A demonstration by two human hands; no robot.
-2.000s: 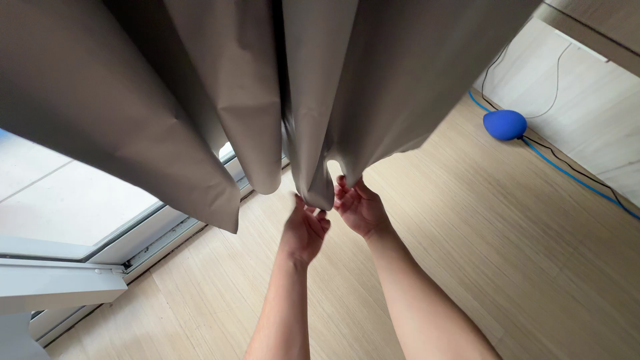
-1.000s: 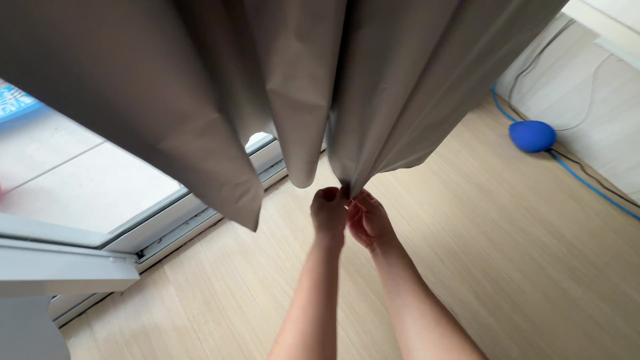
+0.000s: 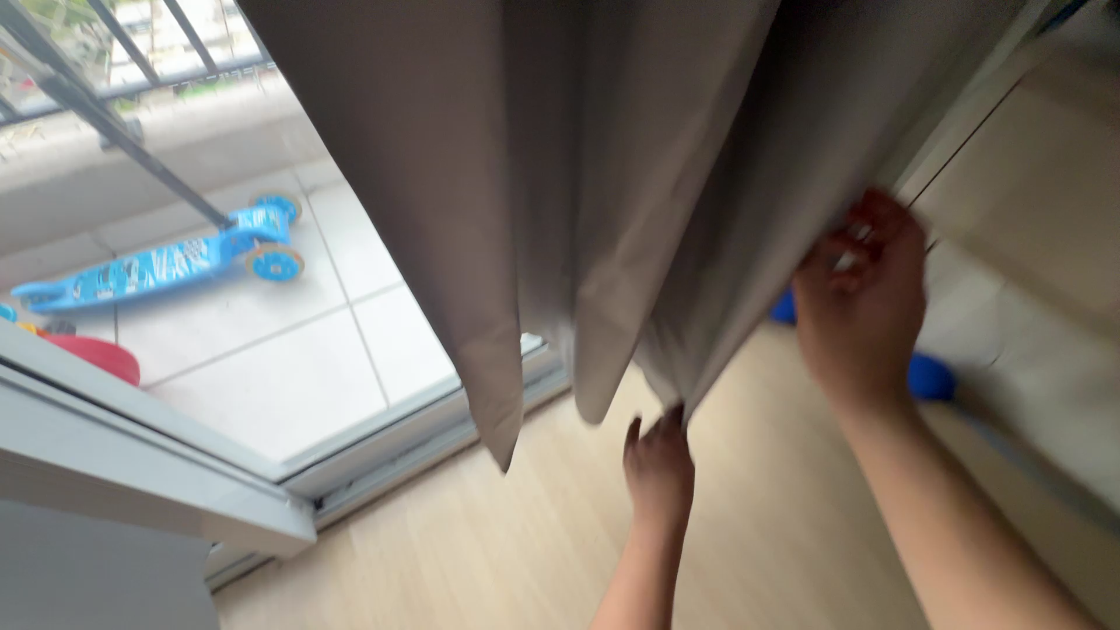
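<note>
A grey-brown curtain [image 3: 612, 192] hangs in deep folds across the middle of the view. My left hand [image 3: 661, 468] pinches its gathered bottom corner between the fingertips, low above the floor. Higher up and to the right, my right hand [image 3: 862, 297] is at the curtain's side edge with its fingers curled. Motion blur hides whether those fingers grip the fabric. Two pointed folds of the hem hang free to the left of my left hand.
A sliding door's track [image 3: 429, 464] runs along the left, with a white frame piece [image 3: 157, 446] beside it. Behind the glass stand a blue scooter [image 3: 175, 267] and a red object [image 3: 101, 357]. A blue rounded object [image 3: 932, 376] lies on the wood floor [image 3: 490, 551] at right.
My right hand has left the bottom corner and moved up along the curtain's right edge. My left hand stays at the corner. The view has swung left, showing the scooter.
</note>
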